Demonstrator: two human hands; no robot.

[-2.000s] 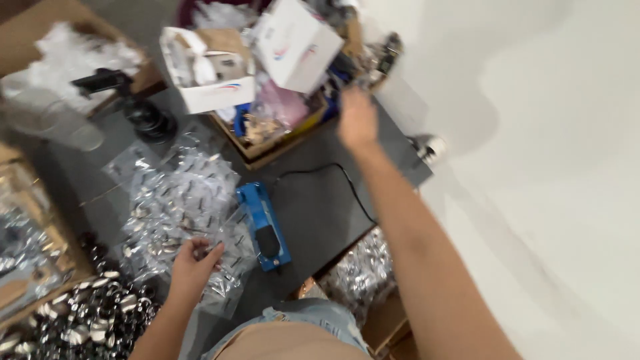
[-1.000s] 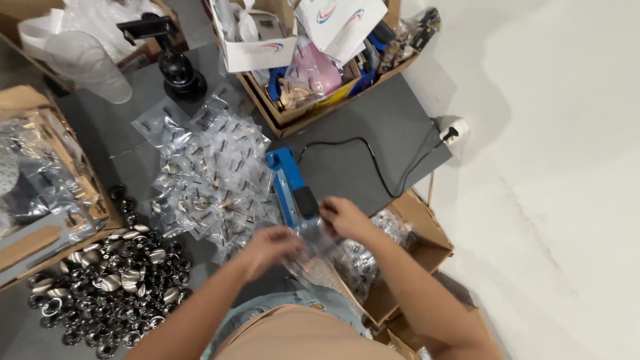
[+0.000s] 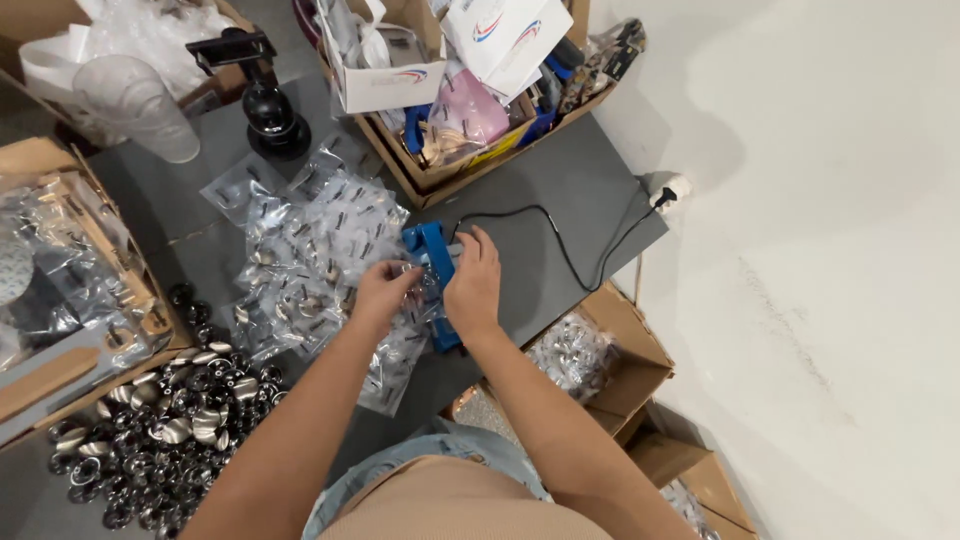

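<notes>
My left hand (image 3: 381,294) pinches the edge of a small clear plastic bag (image 3: 424,294), which lies across a blue impulse heat sealer (image 3: 442,337). Over the sealer's arm rests my right hand (image 3: 474,281), its fingers on the far part; whether it grips the arm is hidden. A black power cord (image 3: 551,217) runs from the sealer to a plug at the table's right corner. Left of the sealer lies a heap of small printed clear bags (image 3: 330,232) with metal parts inside. Loose shiny round metal knobs (image 3: 176,431) are piled at the lower left.
A cardboard box of mixed goods (image 3: 420,187) stands at the table's back, with an open white box (image 3: 394,88) on top. A black mount (image 3: 276,124) and a clear plastic cup (image 3: 139,105) are at the back left. Cardboard boxes (image 3: 637,352) stand beside the table at right.
My right hand has moved from the box at the back to the sealer. My left hand has left the bag heap and now holds a bag at the sealer.
</notes>
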